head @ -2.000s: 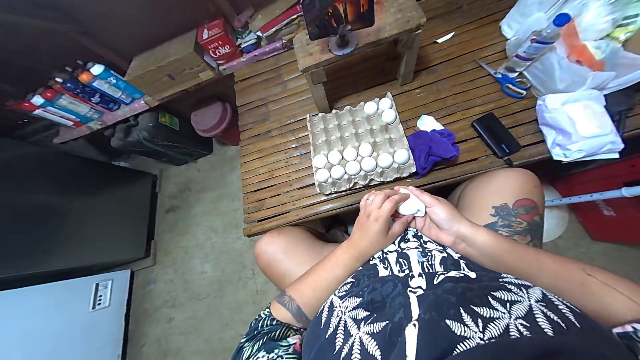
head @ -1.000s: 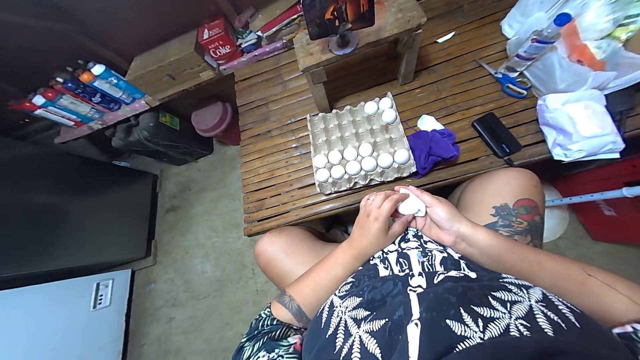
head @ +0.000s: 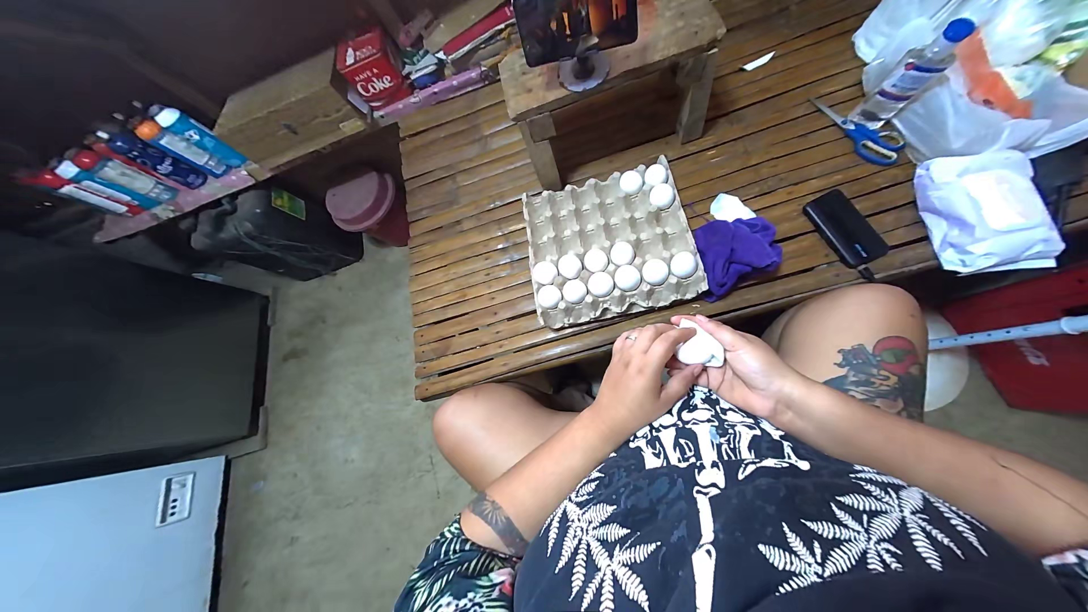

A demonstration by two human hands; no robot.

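Both my hands meet above my lap, just in front of the slatted table's edge. My left hand (head: 639, 374) and my right hand (head: 748, 361) close around a small white object (head: 702, 344); whether it is cloth, tissue or something wrapped in it, I cannot tell. Beyond them on the table lies a cardboard egg tray (head: 586, 223) with several white eggs (head: 627, 277) in the near rows and three at its far right corner. Against the tray's right side is a crumpled purple cloth (head: 736, 255), with a white piece (head: 731, 207) behind it.
Right of the cloth lie a black power bank (head: 845, 228), blue-handled scissors (head: 871, 140), a clear bottle (head: 914, 75) and a white plastic packet (head: 986, 212). A small wooden stand (head: 620, 72) holds a screen device (head: 578, 30). Bottles (head: 153, 153) line a shelf at the left.
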